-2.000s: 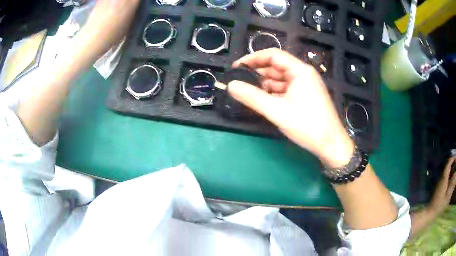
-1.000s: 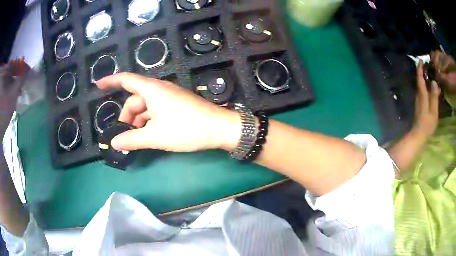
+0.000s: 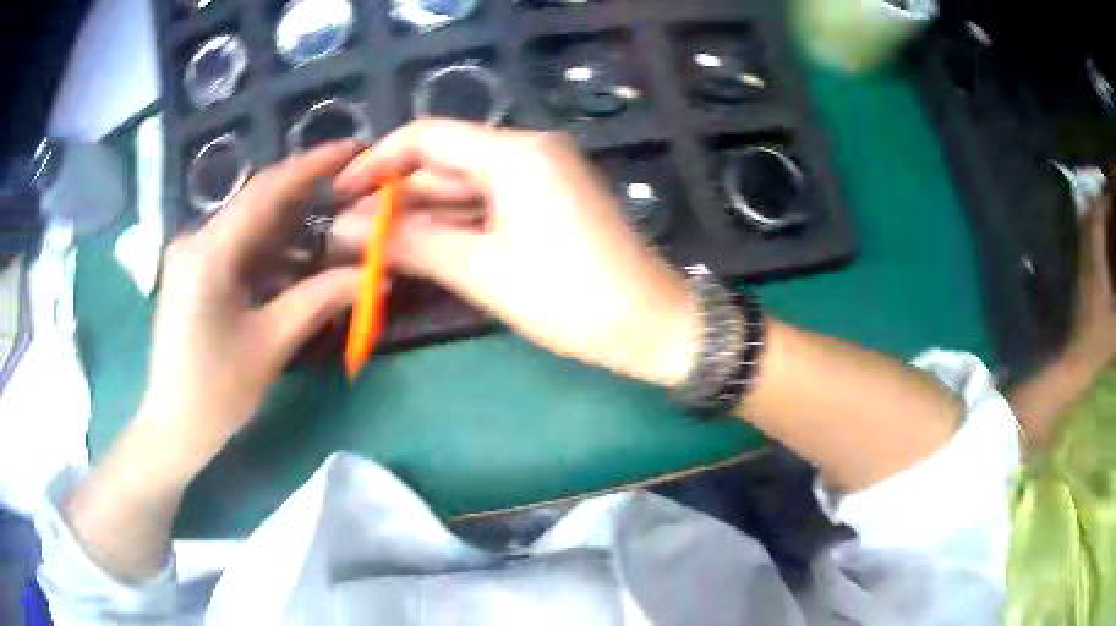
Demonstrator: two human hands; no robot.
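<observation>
The orange stick (image 3: 372,284) slants down between my hands, its upper part at the fingers of my right hand (image 3: 520,226), which pinches it. My left hand (image 3: 239,287) is opposite, thumb and fingers curved around a dark area with a small shiny spot. Blur and the fingers hide whether it holds a part. Both hands are over the near left part of the black foam tray (image 3: 796,251). Its pockets hold silver-rimmed watch cases (image 3: 765,187) and black round parts (image 3: 596,86), all blurred.
The green mat (image 3: 587,410) borders the tray. A pale cup (image 3: 851,27) stands at the upper right, and white material (image 3: 145,220) lies left of the tray. At the right are another person's forearm (image 3: 1077,349) and a second dark tray (image 3: 955,159).
My left hand has come in from the left edge to meet my right hand. The orange stick, earlier near my left hand, is now between them. The black part at my right fingertips is no longer clearly visible.
</observation>
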